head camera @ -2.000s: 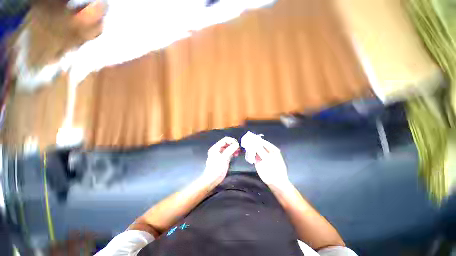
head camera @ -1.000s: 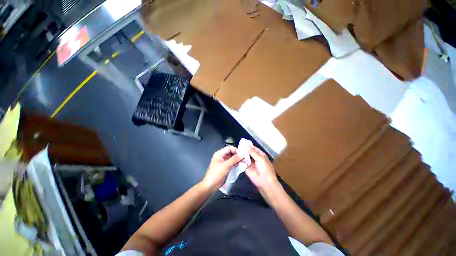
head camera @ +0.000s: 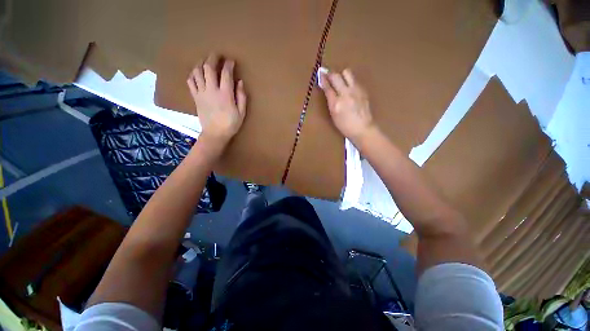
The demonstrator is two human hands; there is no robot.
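A large flat tan panel (head camera: 272, 39) lies in front of me, with a thin dark, sparkling zipper or seam line (head camera: 302, 119) running down its middle. My left hand (head camera: 217, 100) lies flat on the panel left of the line, fingers spread, holding nothing. My right hand (head camera: 348, 103) pinches a small white wad (head camera: 322, 76) in its fingertips, pressed on the panel at the line's right side.
A fanned stack of tan panels (head camera: 511, 174) lies to the right. White covering sheets (head camera: 446, 123) show under the panels. A black quilted stool (head camera: 145, 155) stands at the table's left edge. A brown stack (head camera: 61, 258) sits at the lower left.
I have turned from the fanned panels to the panel with the line. My hands, earlier together on the white wad before my apron, are now apart on the panel; only the right keeps the wad.
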